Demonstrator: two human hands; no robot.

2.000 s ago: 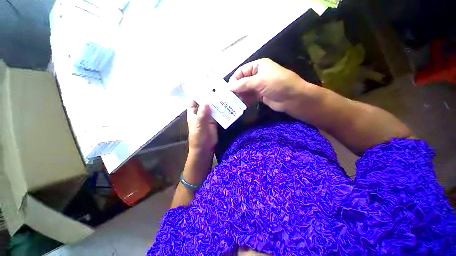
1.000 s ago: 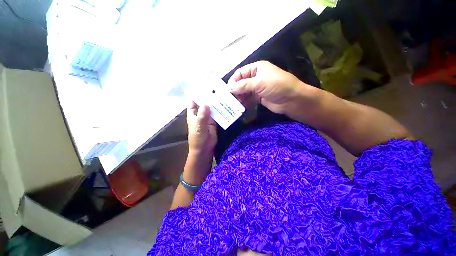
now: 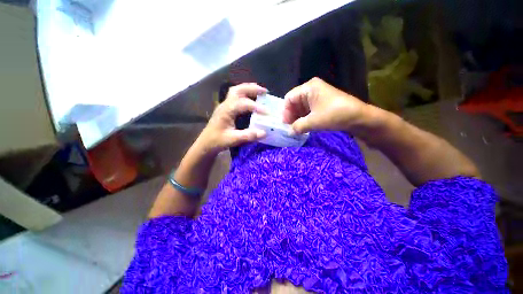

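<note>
A small white retail box [image 3: 280, 135] with faint dark print is held over my lap, in front of the table's front edge. My left hand [image 3: 234, 118] grips its left end, thumb below and fingers above. My right hand [image 3: 321, 109] has its thumb and fingertips at the box's upper right part. Whether the right fingers hold a flap or a small label cannot be told, as the fingertips hide the spot.
The white table [image 3: 143, 63] fills the upper left, with bluish-white boxes [image 3: 94, 118] at its left corner. A brown carton [image 3: 20, 86] stands at the left. Orange-red stools [image 3: 112, 163] and a yellow bag [image 3: 393, 74] are below.
The view has shifted. Both hands and the box are now away from the table edge, over my lap. The box has been turned, and my left hand now grips it from the side.
</note>
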